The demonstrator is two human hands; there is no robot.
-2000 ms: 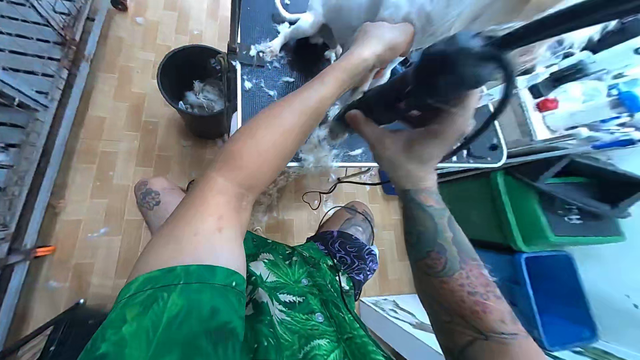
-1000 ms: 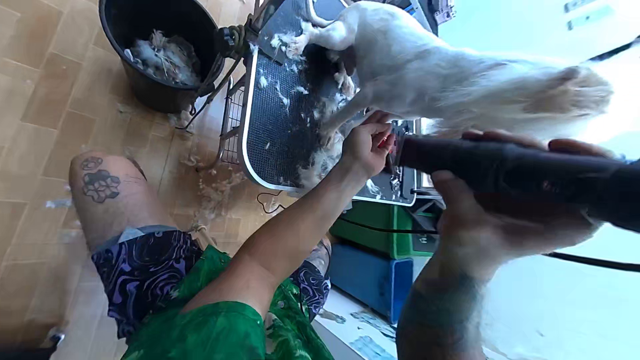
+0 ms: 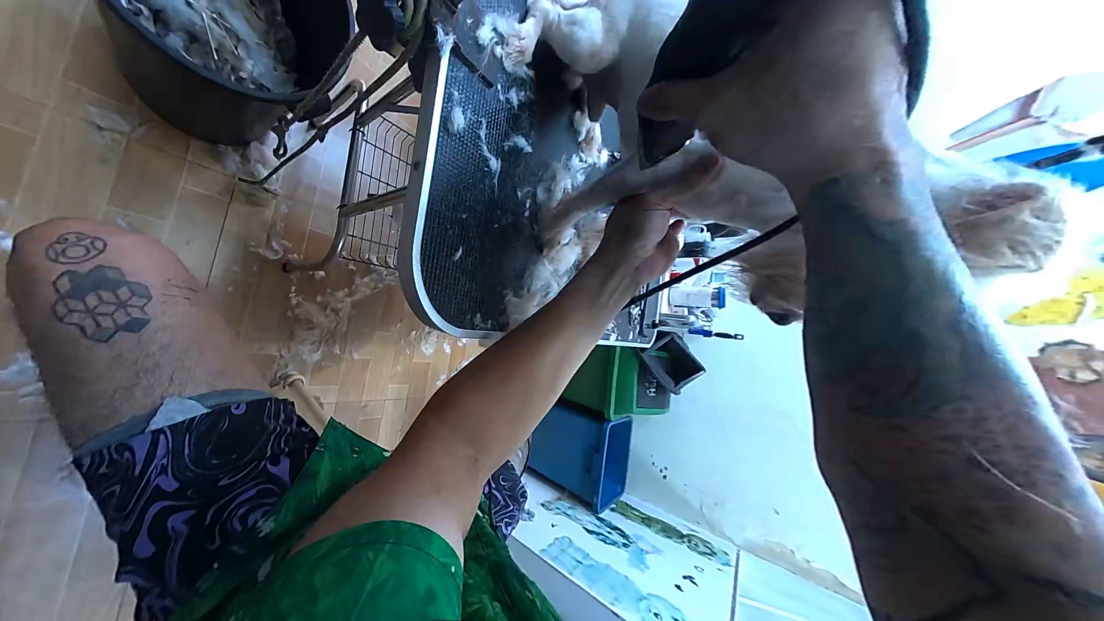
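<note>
A white and cream dog (image 3: 888,207) stands on a grooming table with a black ribbed top (image 3: 470,224) strewn with cut fur. My left hand (image 3: 647,233) is at one of its front legs, the fingers around the upper part of the leg. Above it my right hand (image 3: 759,95) grips a dark pet clipper (image 3: 690,60), whose lower end rests at or close to the same leg. A black cord (image 3: 716,263) runs below my right wrist. The clipper's blade is hidden from view. The dog's head is at the right, partly behind my right forearm.
A black bucket (image 3: 198,108) holding fur stands on the tiled floor at upper left. A wire basket (image 3: 379,190) sits under the table. Green (image 3: 604,379) and blue bins (image 3: 582,453) stand by the wall. Straps hang at the table's corner. Loose fur lies on the floor.
The clipper was held level and away from the legs a second ago; now it points down at the front leg. My left hand has moved to that leg. The view has shifted.
</note>
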